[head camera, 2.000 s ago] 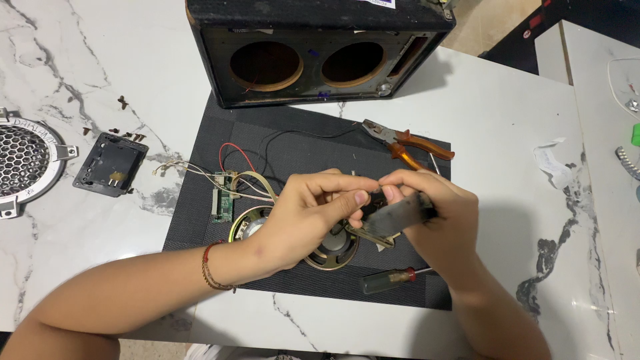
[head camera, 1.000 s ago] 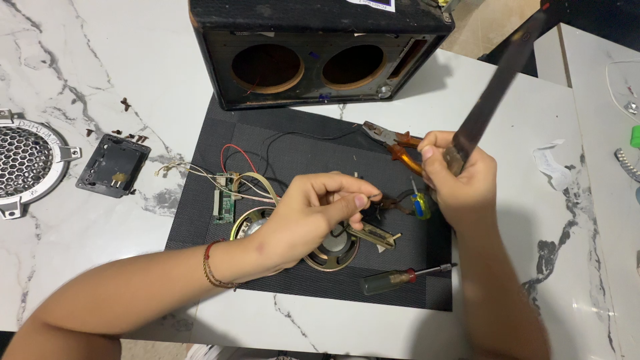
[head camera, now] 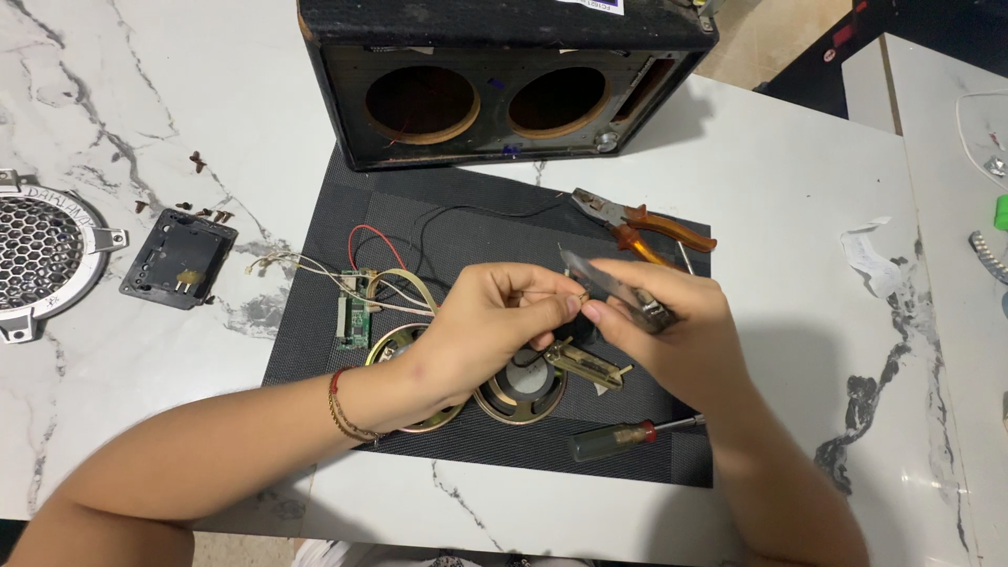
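My left hand (head camera: 504, 315) pinches a thin wire (head camera: 584, 297) between thumb and forefinger, above the dark woven mat (head camera: 504, 236). Close on its right, my right hand (head camera: 669, 323) is closed on a knife (head camera: 602, 282), its blurred blade tilted up to the left near the wire. Below the hands lie a round speaker driver (head camera: 526, 386), a second driver (head camera: 394, 342) partly hidden by my left wrist, and a slim metal-framed part (head camera: 587, 366). A green circuit board (head camera: 356, 315) with a red wire (head camera: 378, 231) and pale wires sits left of my left hand.
A black speaker cabinet (head camera: 504, 27) with two round openings stands at the back. Orange-handled pliers (head camera: 638, 224) lie behind my right hand, a screwdriver (head camera: 622, 439) in front. At left are a speaker grille (head camera: 98, 240), a black plastic plate (head camera: 169, 252) and several screws (head camera: 197, 162).
My right hand has brought the knife back down beside my left hand; one second ago it was raised, blade pointing up to the right. My left hand has stayed in nearly the same place.
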